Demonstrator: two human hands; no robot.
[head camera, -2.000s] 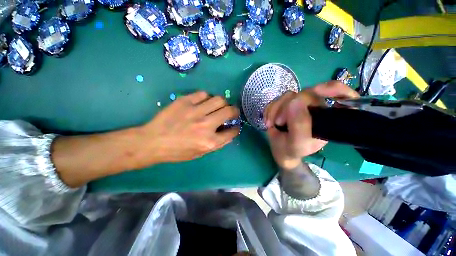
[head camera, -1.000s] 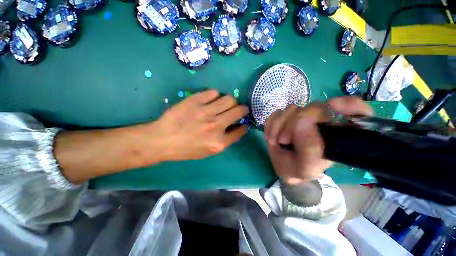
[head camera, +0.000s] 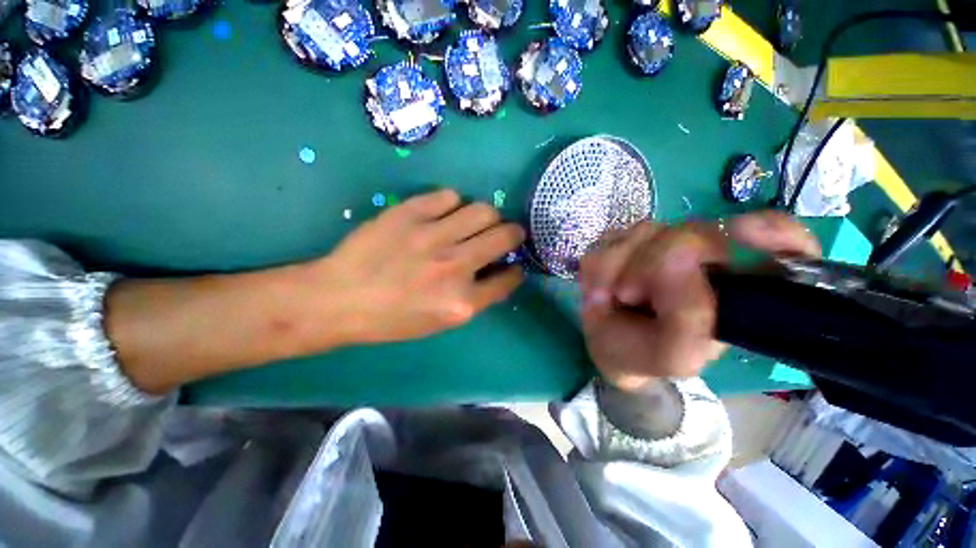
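Note:
My left hand (head camera: 412, 268) lies palm down on the green mat, its fingertips over a round blue circuit-board module (head camera: 512, 258). Only a small bit of the module shows between the fingers. My right hand (head camera: 658, 294) is closed around the front of the black electric screwdriver (head camera: 845, 332), which points left and runs off to the right. The screwdriver's tip is hidden or too blurred to see. The round silver screw dish (head camera: 589, 198) with its dot grid and heaped small screws sits just beyond and between my hands. My right fingers overlap its near edge.
Several blue modules (head camera: 405, 102) lie across the far side of the mat (head camera: 214, 182), one (head camera: 744, 177) right of the dish. A crumpled clear bag (head camera: 824, 171), black cable (head camera: 803, 102), yellow strip (head camera: 738, 45) and teal box (head camera: 848, 244) are at the right.
My right hand and the screwdriver have moved a little right and toward me, away from my left fingertips, uncovering more of the dish. My left hand stays over the module.

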